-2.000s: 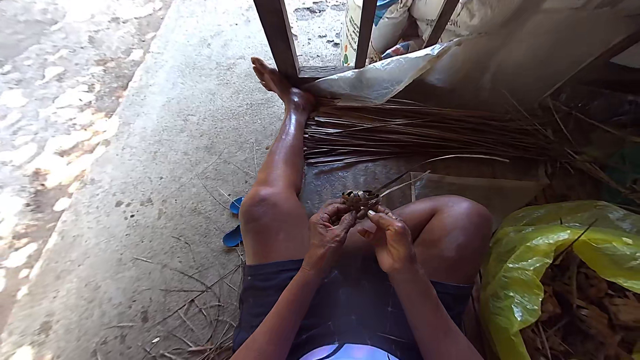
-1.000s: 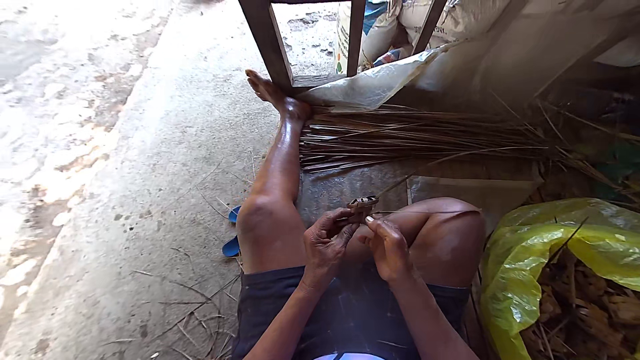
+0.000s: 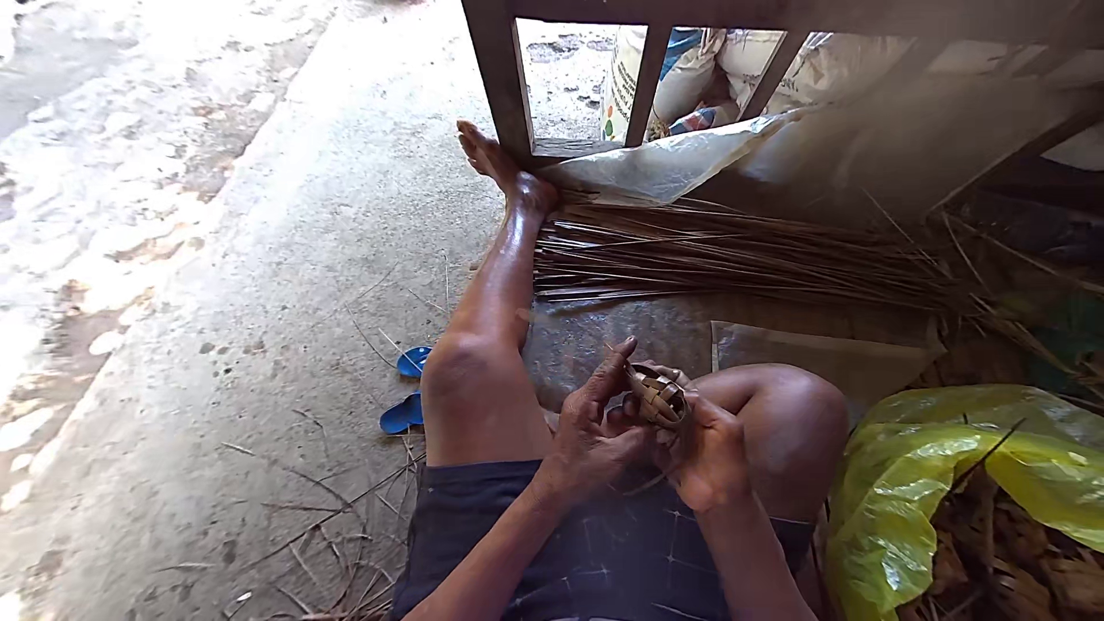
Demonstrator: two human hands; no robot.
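Note:
Above my lap, a small woven piece of brown plant strips (image 3: pixel 660 398) is held between both hands. My left hand (image 3: pixel 599 423) grips its left side, with the thumb raised beside its rim. My right hand (image 3: pixel 709 444) closes around its right side, and some of those fingers are hidden behind it. A thin strip hangs below the piece near my right palm. Beyond my hands lies a bundle of long, thin brown strips (image 3: pixel 733 254), beside my outstretched leg.
A yellow plastic bag (image 3: pixel 888 492) of dry brown material lies at the right. Blue slippers (image 3: pixel 404 412) sit beside my knee. Loose strips (image 3: pixel 319 543) litter the concrete. A wooden frame (image 3: pixel 509 95) stands ahead, with filled sacks (image 3: pixel 690 82) behind it and plastic sheeting (image 3: pixel 664 172) at its foot.
The woven piece has turned in my hands, so its plaited side shows more plainly. My left thumb now points up beside it, and my right hand has shifted around its side.

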